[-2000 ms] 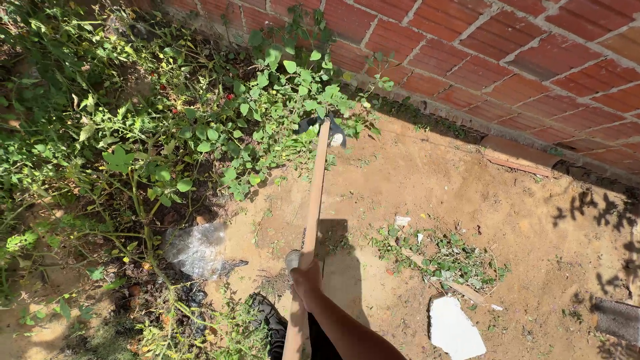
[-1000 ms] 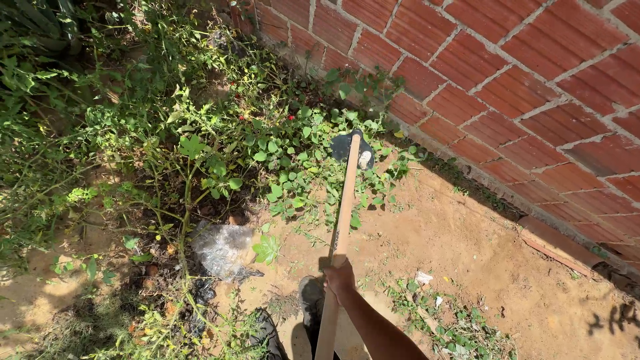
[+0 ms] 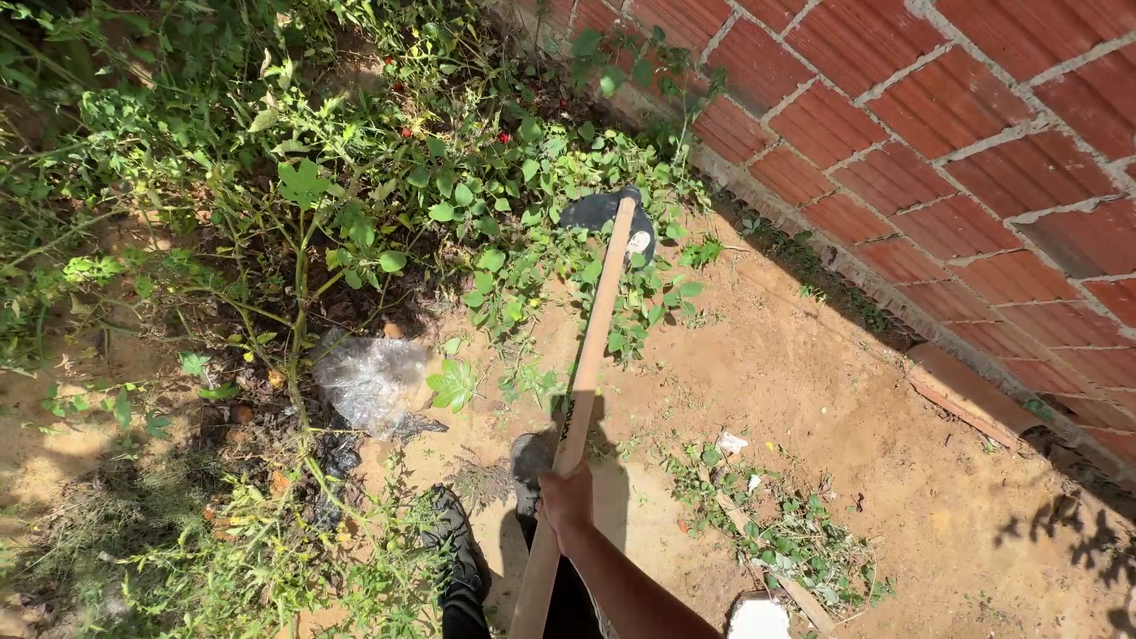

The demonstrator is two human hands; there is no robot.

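Note:
My right hand (image 3: 566, 501) is closed around the wooden handle (image 3: 596, 355) of a hoe, just above my shoes. The handle slants up and away from me, and its lower end leaves the view at the bottom. At the far end the dark metal hoe blade (image 3: 593, 211) lies among low green leafy weeds (image 3: 532, 200) near the foot of the wall. A pale patch shows on the blade's right part. My left hand is out of view.
A red hollow-brick wall (image 3: 896, 160) runs along the upper right. Crumpled clear plastic (image 3: 371, 377) lies beside dense plants at left. Pulled weeds (image 3: 790, 532) and a thin wood strip lie at right, near a white slab (image 3: 759, 618). A clay piece (image 3: 967, 399) rests along the wall.
The hoe blade was at the near edge of the weeds two seconds ago; it now lies farther in among the leaves. My right hand has stayed closed on the handle. The view has shifted.

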